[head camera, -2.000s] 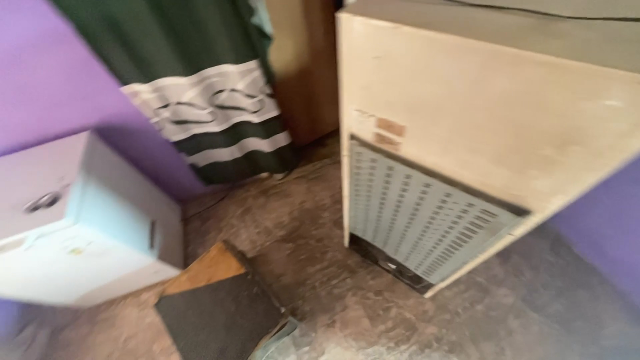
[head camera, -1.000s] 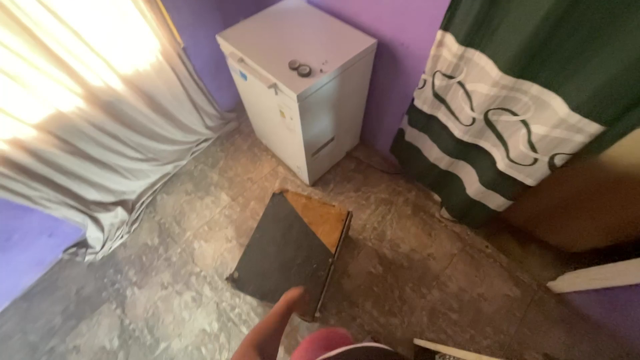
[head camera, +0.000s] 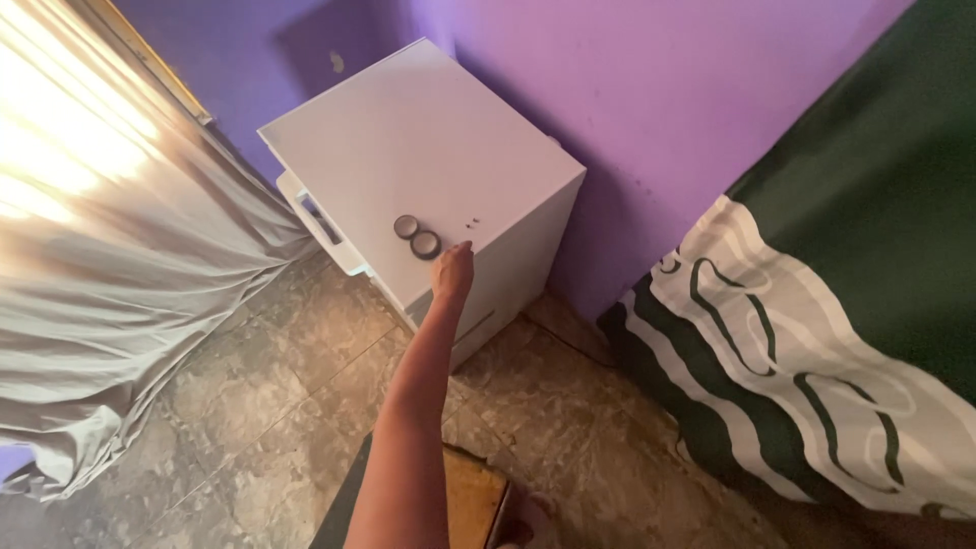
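My left hand (head camera: 454, 267) reaches over the near edge of a white chest freezer (head camera: 427, 137), its fingertips bunched close to the lid. Whether anything small is pinched in them cannot be told. Just left of the fingers lie two round, dark-rimmed ring-like objects, a smaller one (head camera: 406, 226) and a larger one (head camera: 425, 245), side by side. A few tiny dark pieces (head camera: 473, 223) rest on the lid just beyond the fingertips. My right hand cannot be made out.
A dark box-like piece with an orange-brown wooden part (head camera: 474, 496) stands on the tiled floor (head camera: 252, 389) below my forearm. Grey curtain (head camera: 152, 290) hangs left, a green and white patterned curtain (head camera: 762, 328) right. Purple wall (head camera: 648, 91) rises behind the freezer.
The view has swung toward the freezer and come closer. My left hand, low near the dark box a second ago, has moved out to the freezer's lid.
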